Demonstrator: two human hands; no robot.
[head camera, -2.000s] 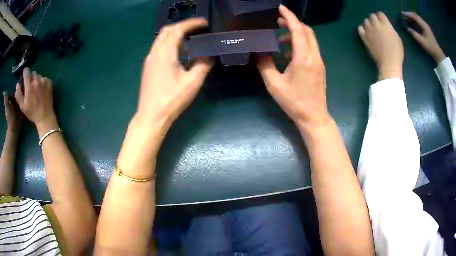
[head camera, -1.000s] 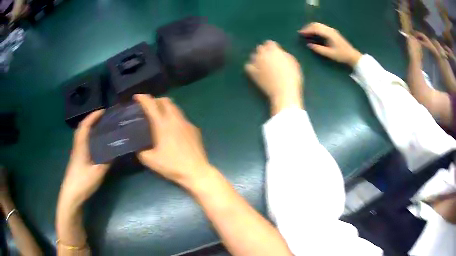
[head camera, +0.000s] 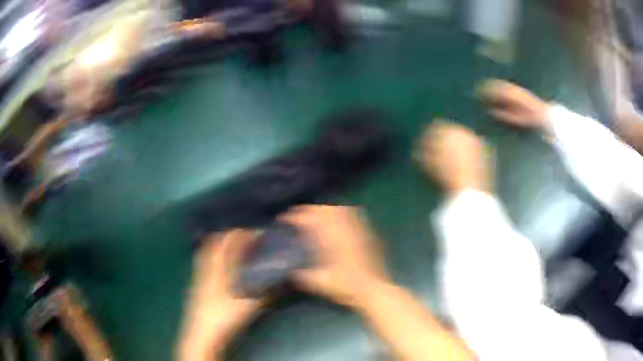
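Observation:
The frame is strongly blurred. A dark retail box (head camera: 273, 262) is between my hands at the lower middle, in front of me. My left hand (head camera: 220, 285) holds its left side. My right hand (head camera: 345, 257) holds its right side. The state of its lid and any print cannot be made out. Beyond my hands a row of black waiting boxes (head camera: 282, 178) runs from the lower left to the upper right. Their recesses are too smeared to see.
The dark green tabletop (head camera: 176, 148) lies around the boxes. At right are a neighbour's white sleeve (head camera: 486, 254) and hand (head camera: 455, 155), with another hand (head camera: 515, 106) farther back. Blurred people and dark items are along the far side, and another person's arm (head camera: 81, 324) is at lower left.
The view has swung, so more of the far side shows. The boxes and my hands appear farther right and lower. Both hands are still on the box.

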